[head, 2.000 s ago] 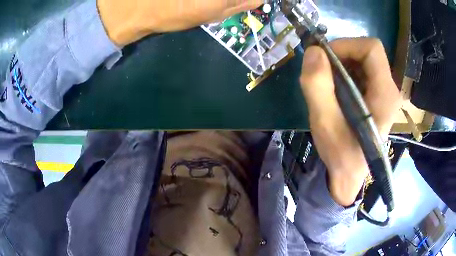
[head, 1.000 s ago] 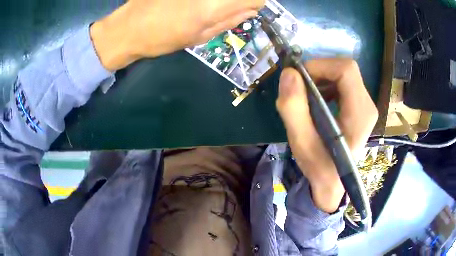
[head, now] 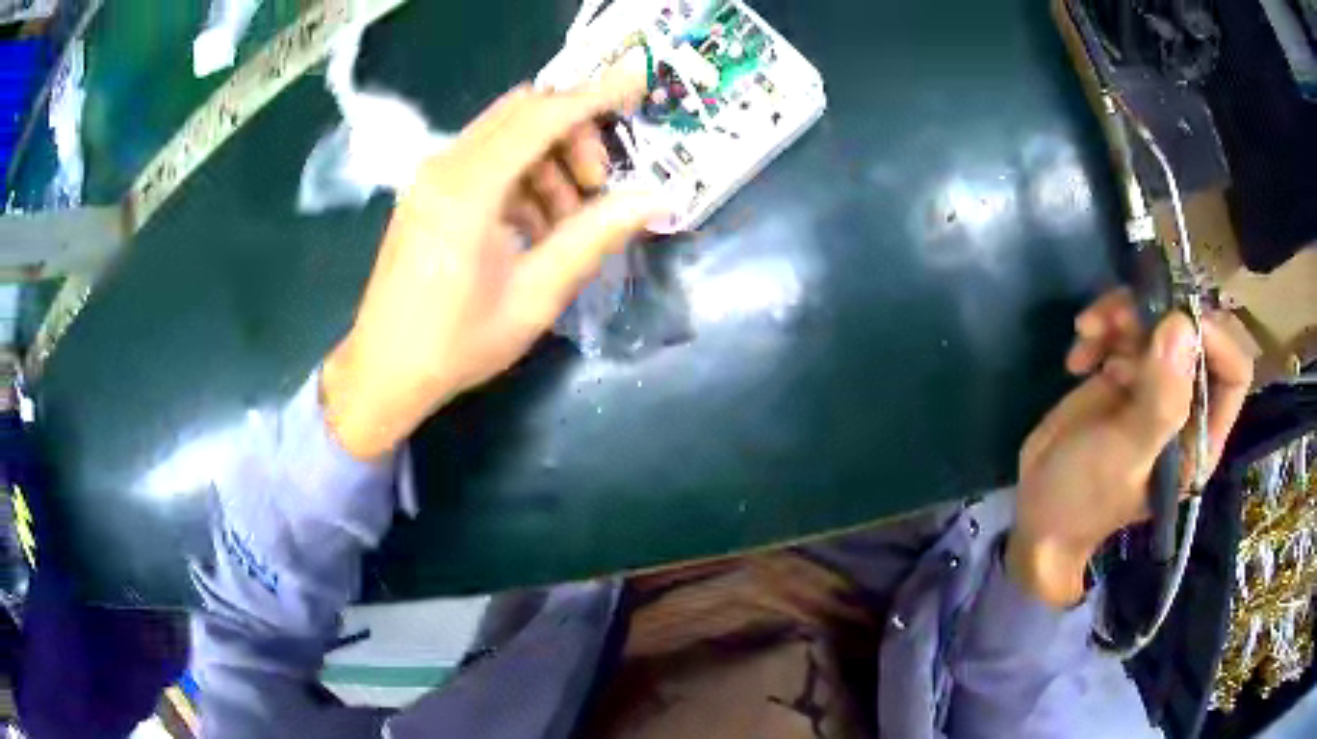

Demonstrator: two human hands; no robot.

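Observation:
The white socket housing (head: 766,127) is near the top centre, tilted, its open side facing me. A green circuit board (head: 729,55) with small parts and thin wires lies inside it. My left hand (head: 470,260) holds the housing by its left and lower edges. My right hand (head: 1141,419) is at the far right, away from the housing, closed around the black soldering iron (head: 1164,498). A thin pale tube and a cable loop run along the iron. The iron's tip points up, near the right edge of the mat.
A dark green mat (head: 867,390) lies below. A clear crinkled bag (head: 636,303) is under the housing, and whitish plastic (head: 379,137) is upper left, near a pale rail (head: 217,123). A cardboard tray (head: 1249,274) is at right. Gold-and-white strips (head: 1278,563) lie lower right.
The view has shifted. My right hand has carried the iron away from the housing to the right. The housing is turned, and my left hand now grips it at its left side and lower edge.

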